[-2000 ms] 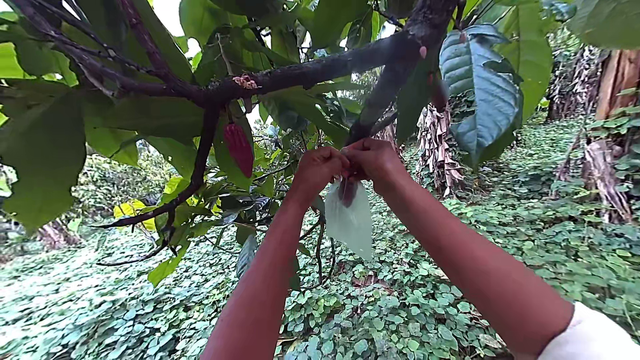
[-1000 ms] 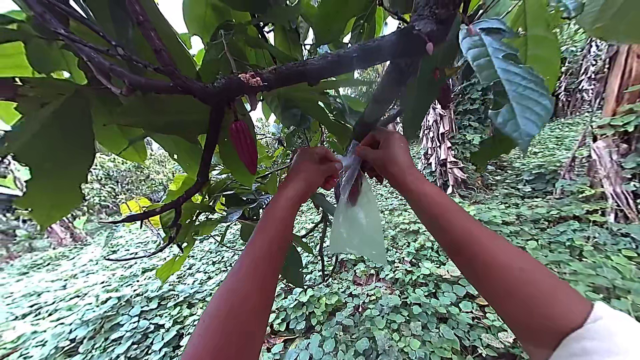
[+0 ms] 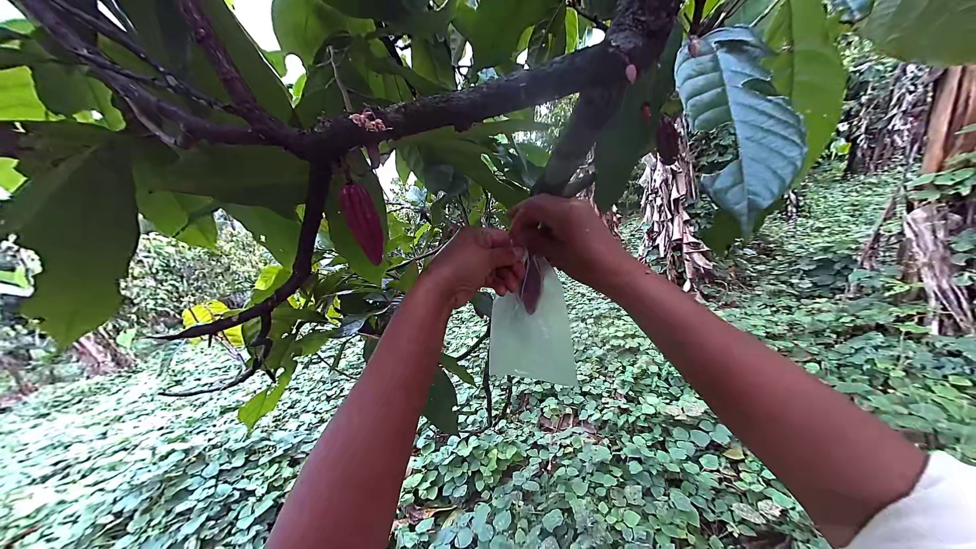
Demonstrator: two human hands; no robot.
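Note:
A pale translucent plastic bag [image 3: 534,343] hangs below my two hands, with a dark red cacao pod [image 3: 531,288] showing inside its upper part. My left hand [image 3: 479,263] pinches the bag's top from the left. Close against it, my right hand [image 3: 568,235] grips the top from the right, fingers bent. The pod's stem and the gathered mouth of the bag are mostly hidden by my fingers. Another red cacao pod [image 3: 361,221] hangs uncovered to the left, under the branch.
A thick cacao branch [image 3: 473,103] crosses above my hands and joins an upright limb on the right. A thin bare branch [image 3: 293,274] curves down at the left. Large leaves [image 3: 751,122] hang at the upper right. Leafy ground cover [image 3: 579,473] spreads below, with brown trunks at the right.
Two seconds ago my hands were together at the bag's top; one second ago they were slightly apart, and now they touch again. The bag's lower part looks flatter and squarer than a second ago.

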